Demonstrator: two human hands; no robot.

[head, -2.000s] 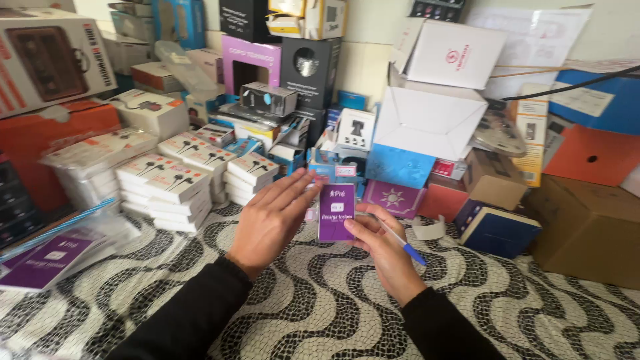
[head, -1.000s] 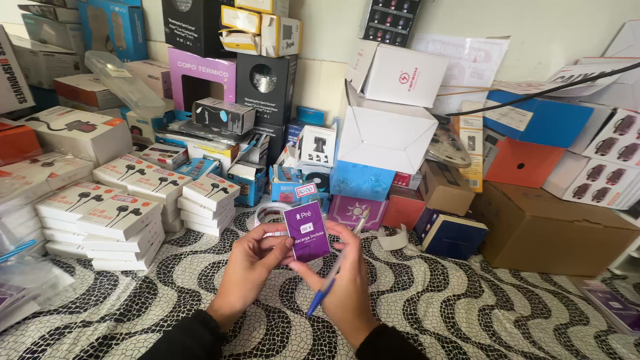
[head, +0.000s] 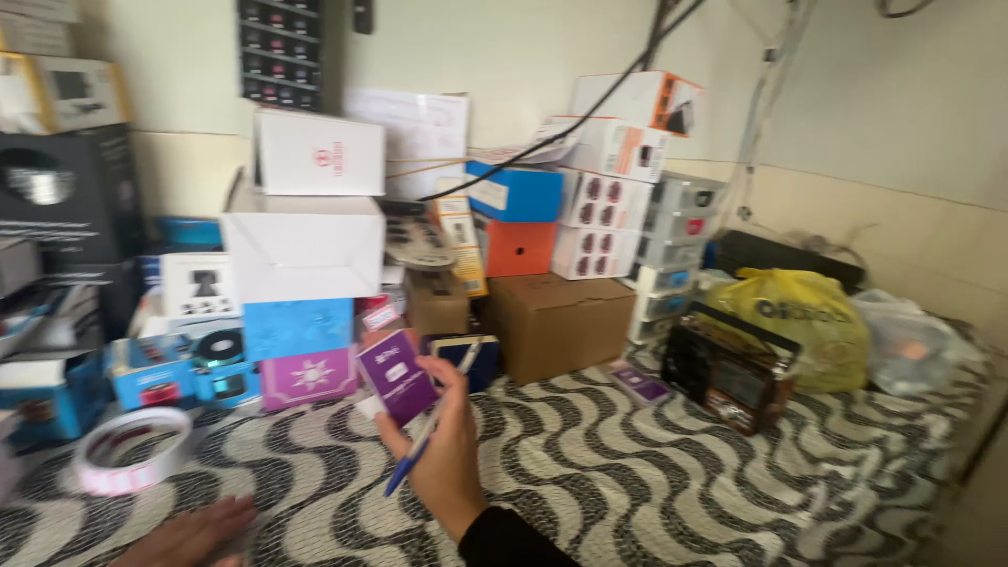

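Note:
My right hand (head: 445, 441) holds a small purple printed card pack (head: 398, 378) between thumb and fingers, tilted, above the patterned tablecloth (head: 567, 472). A pen with a blue cap (head: 405, 470) slants through the same hand, its capped end pointing down. Blurred at the lower left, my left hand (head: 193, 535) lies low over the cloth with nothing visible in it, palm side hidden. A roll of tape (head: 134, 450) is on the cloth beyond it. Another purple pack (head: 640, 383) lies flat at the foot of the brown cardboard box (head: 563, 315).
Stacked white boxes (head: 303, 244) stand behind my hands, on blue and purple ones. To the right are a small drawer tower (head: 677, 244), a retro radio (head: 732, 370) and a yellow plastic bag (head: 795, 327). A black cable (head: 567, 130) hangs across the boxes.
My left hand has let go of the purple pack and moved down to the left. The right hand keeps the pack and pen. The view has swung right.

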